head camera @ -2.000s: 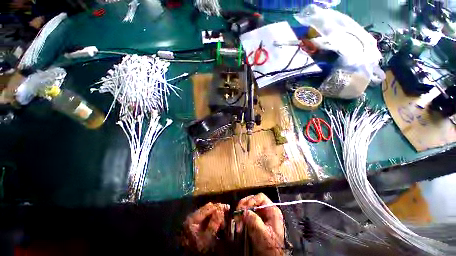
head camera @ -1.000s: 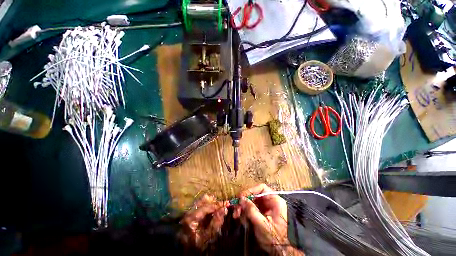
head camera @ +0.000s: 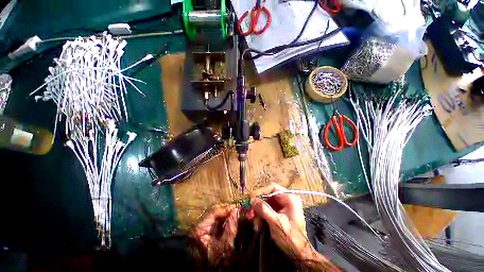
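Note:
My left hand (head camera: 216, 226) and my right hand (head camera: 278, 212) meet at the front edge of the brown cardboard (head camera: 201, 191). A tiny green connector piece (head camera: 245, 203) sits between the fingertips of both hands, just under the tip of the upright soldering iron (head camera: 242, 159). A white cable (head camera: 313, 193) runs from my right fingertips out to the right. My left fingertips are closed at the green piece; what else they pinch is too small to tell. Whether the iron touches the piece is unclear.
A black reel (head camera: 183, 151) lies left of the iron, a grey box (head camera: 204, 95) behind. A yellow-brown block (head camera: 287, 144), red scissors (head camera: 340, 132), a round tub of metal parts (head camera: 326, 84) and a white cable bundle (head camera: 392, 154) are right. A white lead pile (head camera: 87, 79) lies left.
Both hands have moved up from below the bench edge with the green piece and cable, to the iron's tip. The camera view has shifted closer over the bench.

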